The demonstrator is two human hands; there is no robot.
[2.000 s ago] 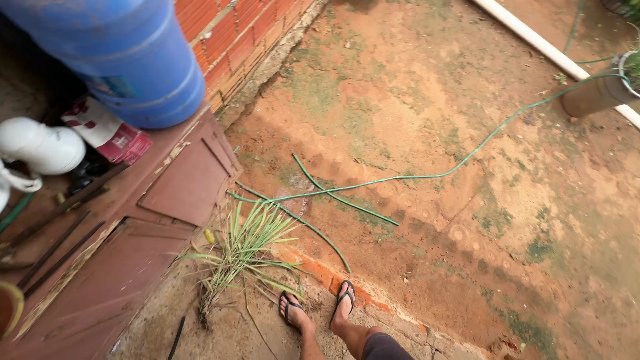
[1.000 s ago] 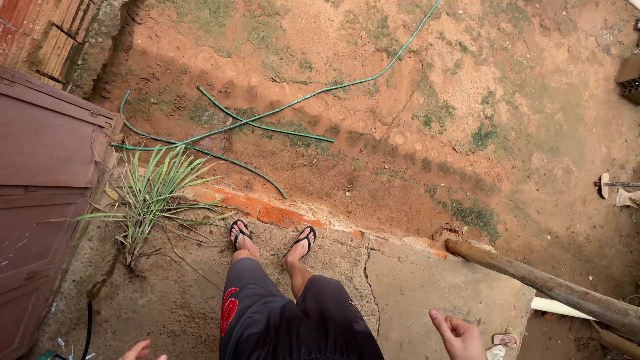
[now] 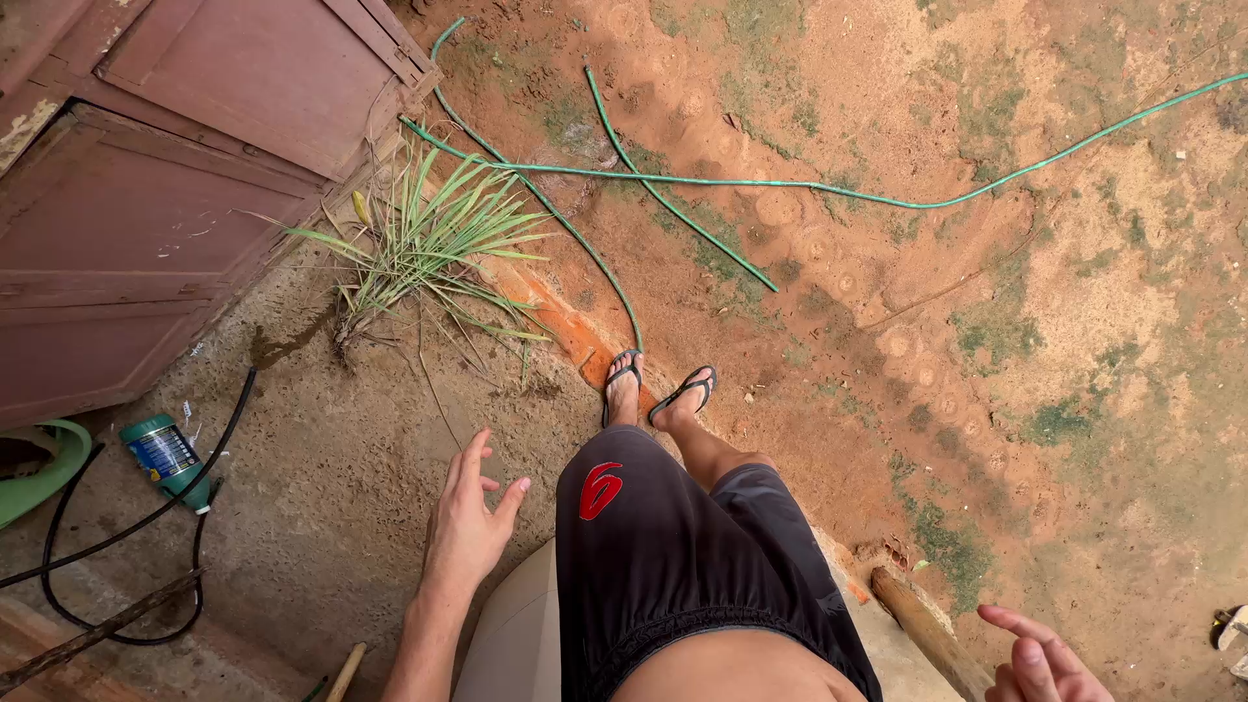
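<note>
My left hand (image 3: 476,517) is held out over the rough concrete, fingers apart, with nothing in it. At the lower right edge my right hand (image 3: 1043,658), partly cut off by the frame, is raised with fingers apart and nothing seen in it, near a wooden pole (image 3: 926,629). Beyond my feet, a long green hose (image 3: 721,182) lies across the red dirt, crossing two shorter green hose pieces, one curved (image 3: 590,249) and one nearer the middle (image 3: 682,216). An uprooted-looking clump of long grass (image 3: 419,244) lies on the concrete edge.
A worn brown wooden cabinet (image 3: 146,224) stands at the upper left. Below it are a green bottle (image 3: 166,458), a black hose (image 3: 136,531), a green plastic rim (image 3: 58,473) and a dark stick (image 3: 97,629). A brick edge (image 3: 570,336) runs between concrete and dirt.
Both hands, only partly seen at the bottom one second ago, have come further into view, the left one most. The view has swung since the earlier frames.
</note>
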